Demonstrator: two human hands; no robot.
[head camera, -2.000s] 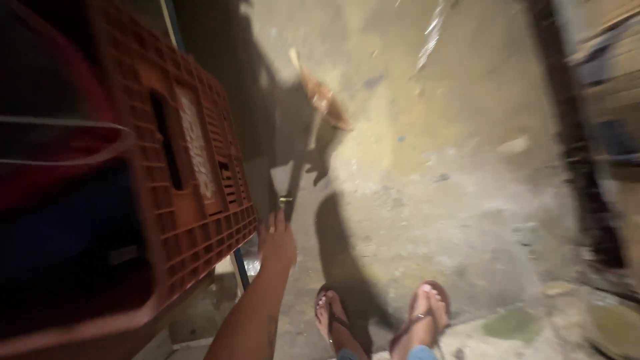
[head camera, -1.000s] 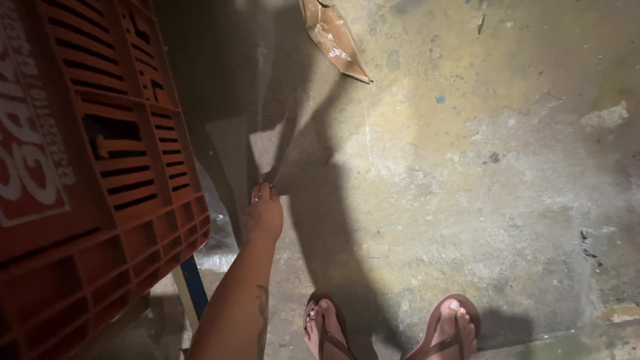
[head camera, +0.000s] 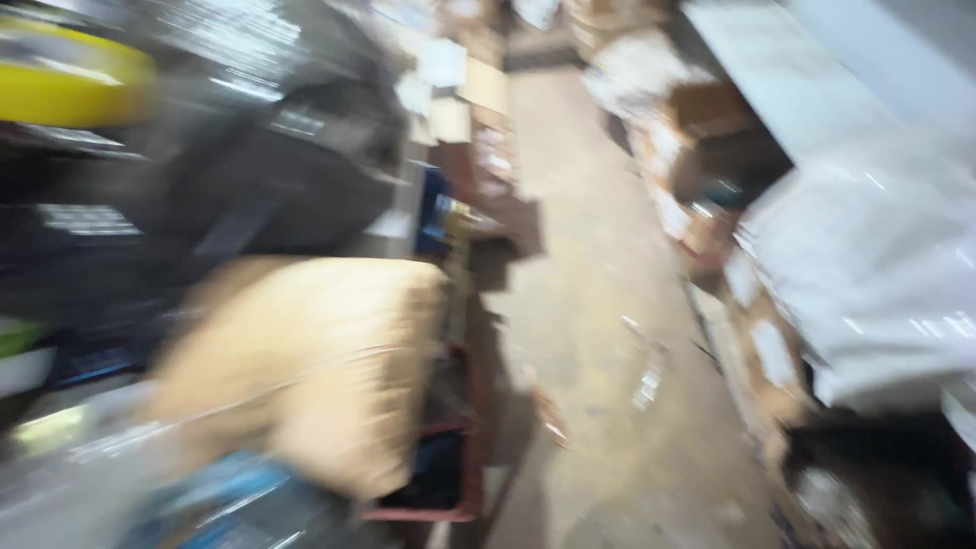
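Neither my left hand nor my right hand shows in the head view, which is heavily blurred. A bulky tan package (head camera: 335, 358), crumpled along its side, lies at the left on top of other goods. Just right of it and lower down, the rim of a reddish plastic crate (head camera: 474, 465) shows, with something dark inside. A brown scrap (head camera: 550, 415) lies on the concrete floor (head camera: 602, 305) beside the crate.
Black plastic-wrapped goods (head camera: 267, 175) and a yellow item (head camera: 72, 72) are piled at the left. Along the right side stand a large white plastic-wrapped bundle (head camera: 877, 274) and cardboard boxes (head camera: 709, 114). A narrow walkway runs between the two sides.
The view has swung up from the floor at my feet to the aisle and piled goods. The hand seen near the crate before is out of view now, as are the feet.
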